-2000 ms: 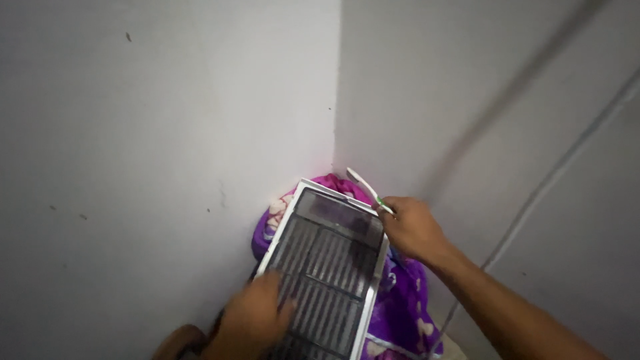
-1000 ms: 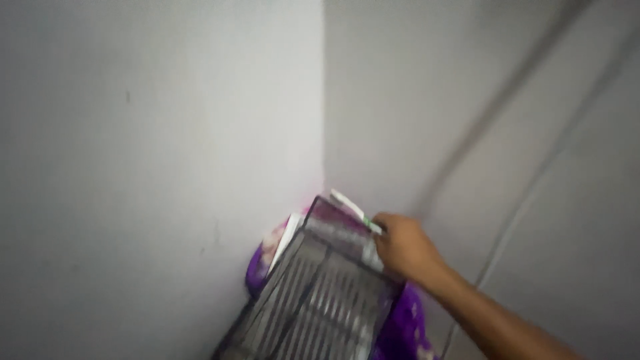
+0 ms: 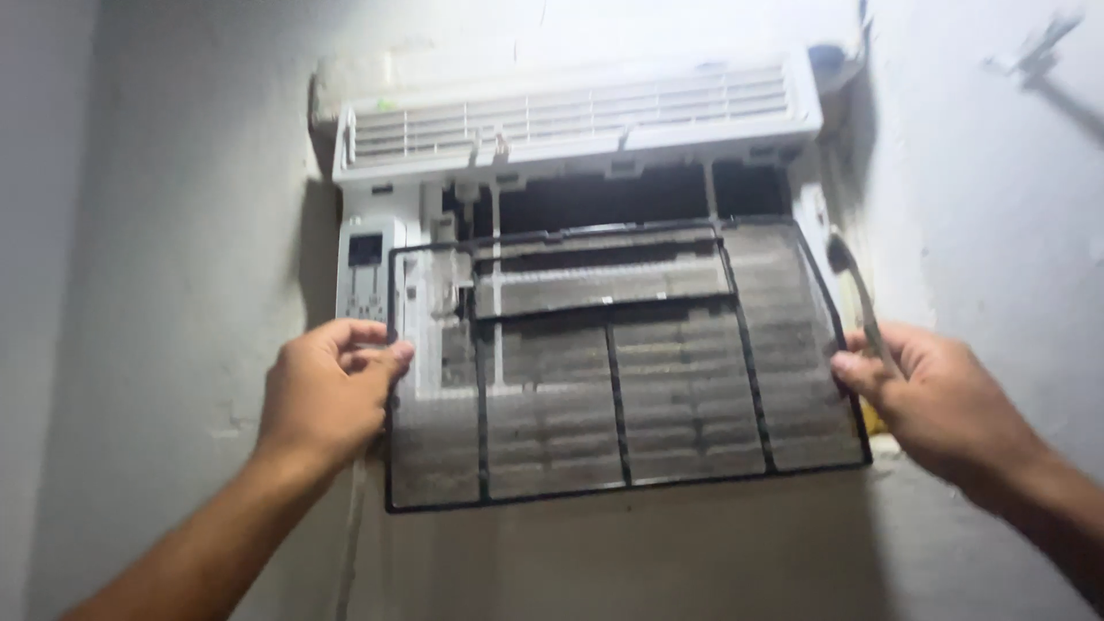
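A mesh air filter with a black plastic frame (image 3: 617, 397) hangs upright between my hands, before a wall-mounted window-type air conditioner (image 3: 371, 203). My left hand (image 3: 323, 392) pinches the frame's left edge. With my right hand (image 3: 936, 397) I grip the right edge, and a slim brush-like tool (image 3: 862, 297) also sits in that hand, pointing up. Through the mesh, part of the unit's inside shows. Above the filter is the white louvred grille (image 3: 578, 112). The control panel (image 3: 366, 267) lies left of the filter, its lower part hidden by my left hand.
Grey-white walls surround the unit, with a corner at the left. A cable (image 3: 352, 535) runs down below its left side. A blurred fixture (image 3: 1035, 56) is on the wall at the upper right. Something yellow (image 3: 873, 418) shows behind my right hand.
The view has swung from the wall corner to the air conditioner. The dark-framed filter has come away from the white panel seen earlier. My left hand now grips the filter's edge.
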